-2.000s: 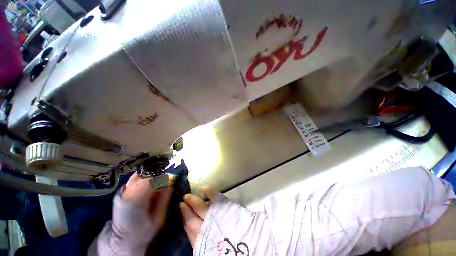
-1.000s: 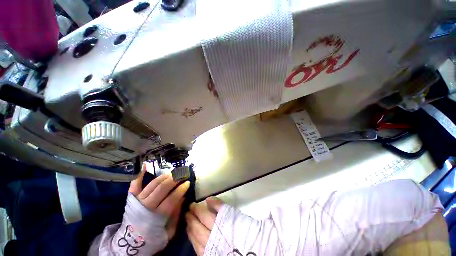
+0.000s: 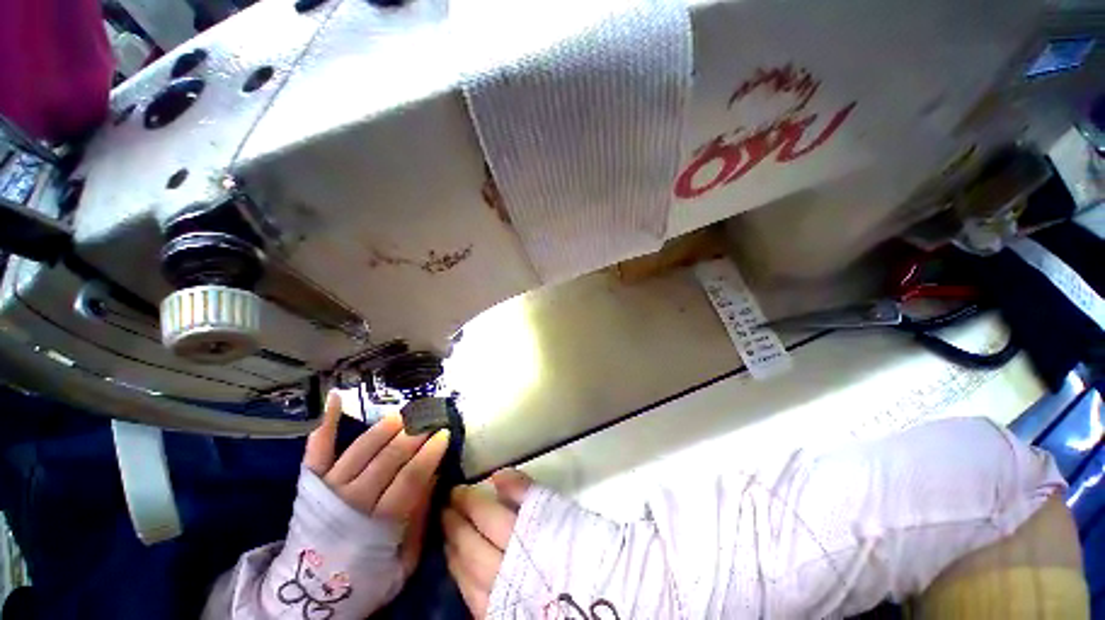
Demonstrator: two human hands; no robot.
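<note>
The dark navy garment lies at the lower left, under and around my hands, with a narrow dark strip running up to the needle area. My left hand is spread on the cloth just below the needle area, fingertips beside a small ribbed knob. My right hand holds the cloth's right edge at the bed's front edge, thumb and fingers close together. The sewing machine is off-white with red lettering. The needle and presser foot are too dark and small to make out.
A printed tape piece lies on the lit machine bed. Scissors with black and red handles lie to the right. A white webbing band wraps the machine arm. A magenta cone stands at the upper left. Blue plastic shows at right.
Since two seconds ago the view has shifted. My left hand has gone from blurred and bunched near the needle to flatter, with fingers spread. My right hand stays at the cloth's edge.
</note>
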